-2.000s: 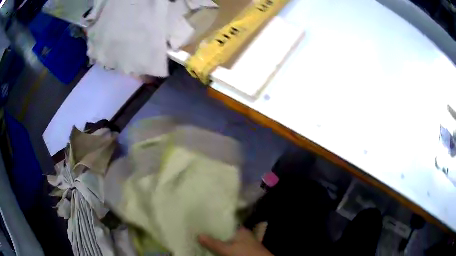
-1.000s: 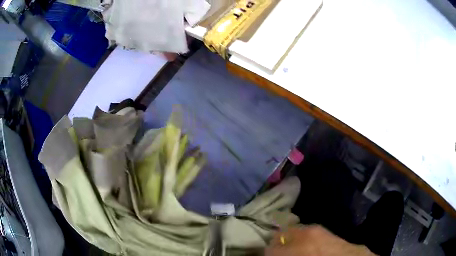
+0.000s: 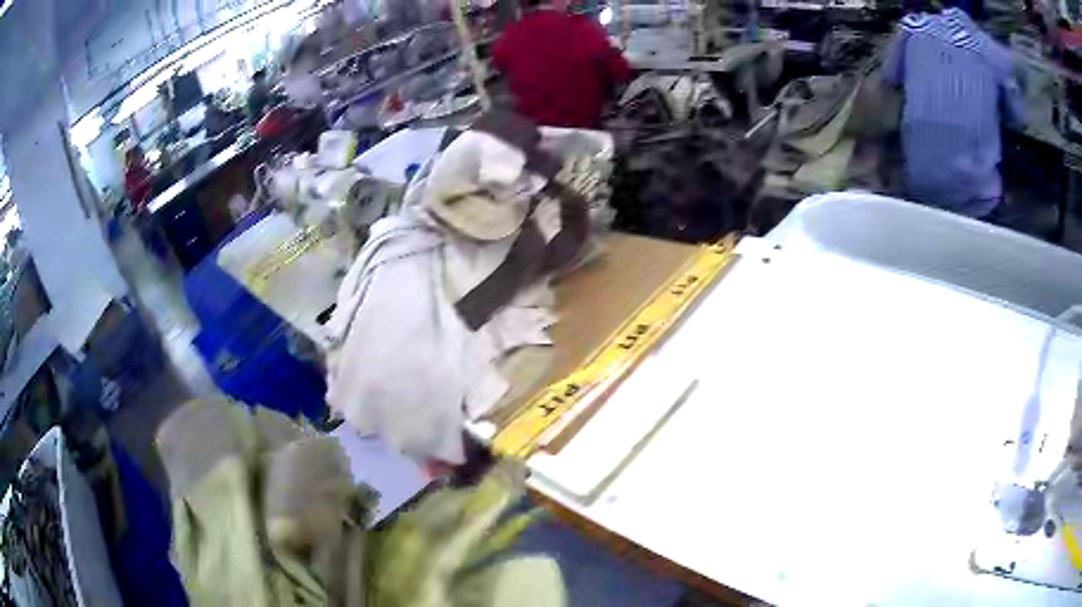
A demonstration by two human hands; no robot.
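Observation:
Green garment pieces with grey-taupe ends stand up at the lower left, blurred and cut off by the bottom edge. Brighter yellow-green cloth shows beside them, near the corner of the white table. Neither of my hands is in the picture. What holds the green pieces, and any tie around them, is hidden below the edge.
The white table fills the right, with yellow tape and a white board at its corner. Off-white pieces drape over a brown surface. A white tub is behind. Persons in red and striped blue are beyond.
The view has tilted up towards the workshop. The hand seen at the bottom earlier has left the picture. The green pieces now show only at the lower left.

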